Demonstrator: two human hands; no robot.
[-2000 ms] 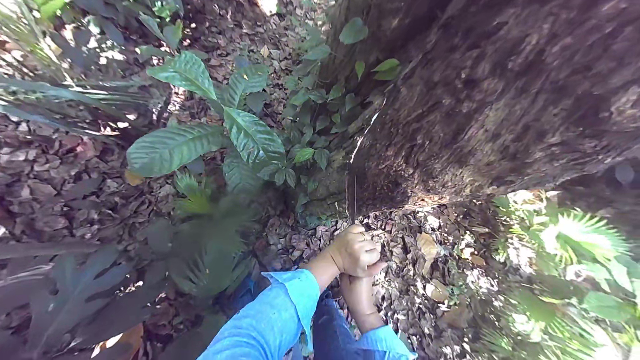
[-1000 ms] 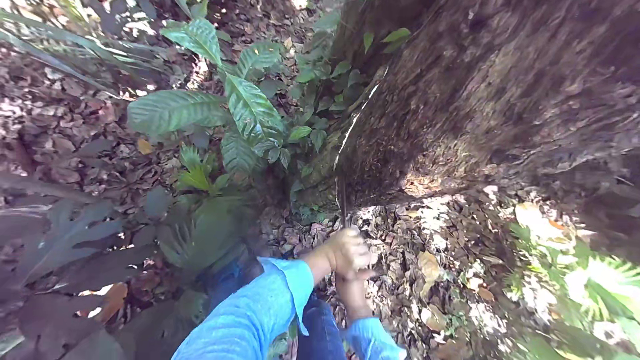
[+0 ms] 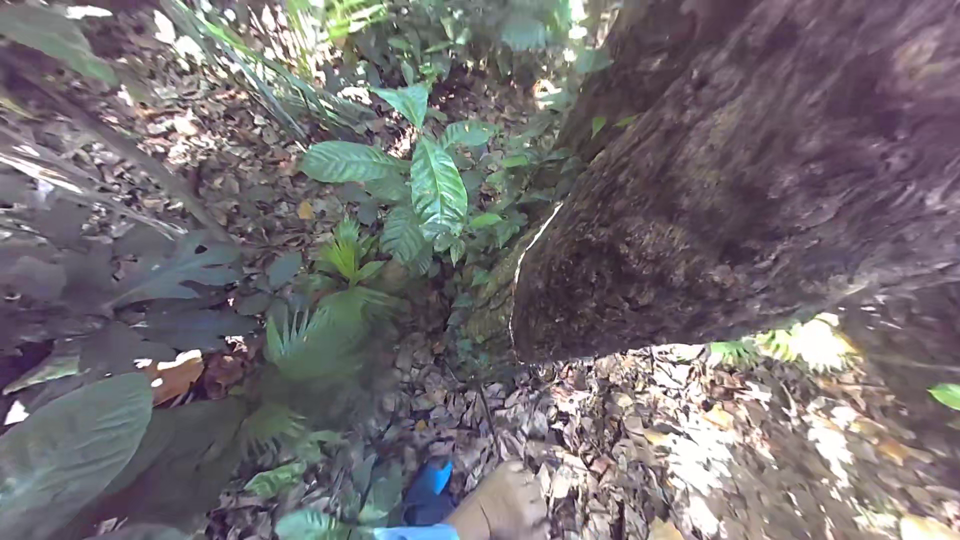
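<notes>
My left hand (image 3: 510,502) is at the bottom edge, its fingers curled into a fist below a light blue sleeve cuff (image 3: 416,532). A thin dark rod (image 3: 487,416) runs up from the fist toward the base of a large tree trunk (image 3: 675,225); its lower part is hidden by the hand. My right hand is out of view. A pale, thin line (image 3: 525,259) runs down the left edge of the trunk's bark. Blue and dark clothing or footwear (image 3: 431,487) shows left of the hand.
Dry leaf litter (image 3: 600,450) covers the ground. A broad-leaved plant (image 3: 439,184) grows left of the trunk, with small palm fronds (image 3: 322,337) below it. Large dark leaves (image 3: 82,450) fill the lower left, and a slanting stem (image 3: 142,161) stands at the upper left.
The view has shifted upward, showing more of the trunk. Both hands were together around the thin rod in the earlier frames; the right hand has left the view.
</notes>
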